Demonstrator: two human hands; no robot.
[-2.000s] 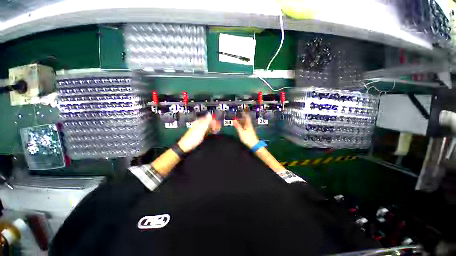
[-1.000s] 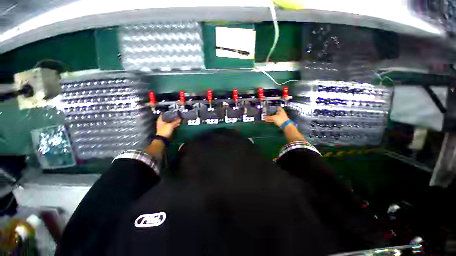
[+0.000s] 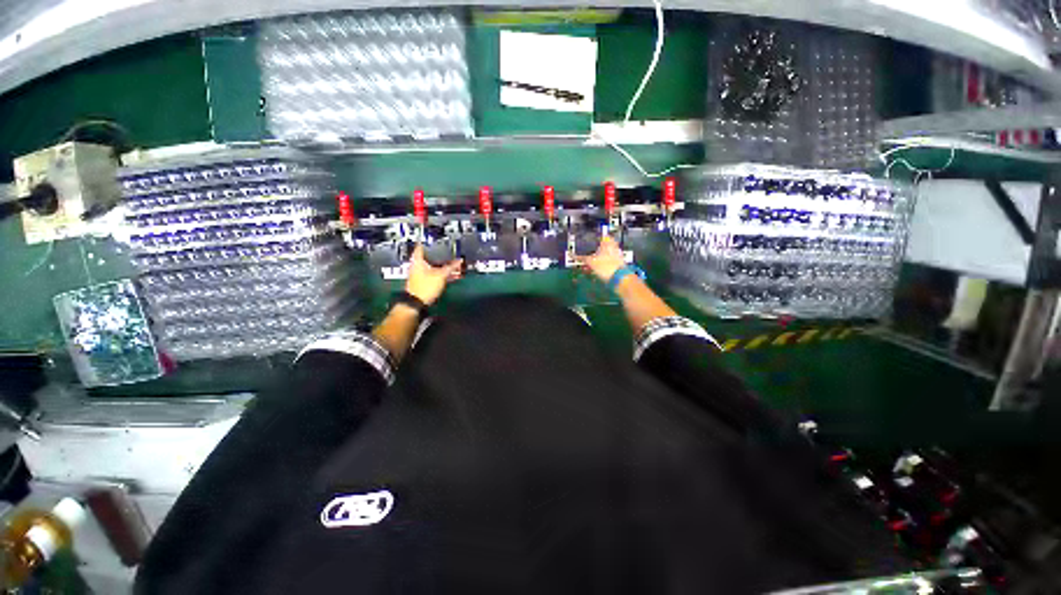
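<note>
The toggle-clamp fixture [image 3: 507, 242] lies across the bench in front of me, a long black bar with white labels. Its toggle clamps have red handles [image 3: 486, 202], all upright. My left hand [image 3: 431, 277] is at the fixture's left part, fingertips on its front, fingers spread. My right hand [image 3: 605, 260] touches the fixture's right part below a red handle. The fingertips are small and blurred, so whether either hand grips a part cannot be told.
Stacked blister trays stand left [image 3: 227, 256] and right [image 3: 791, 244] of the fixture. Another tray [image 3: 363, 76] and paper with a pen [image 3: 547, 70] lie behind. A small parts box [image 3: 109, 332] and beige box [image 3: 70, 192] are at far left.
The middle red handles now stand upright, unlike in the oldest frame. Both hands went out to the fixture's ends, then came inward along it.
</note>
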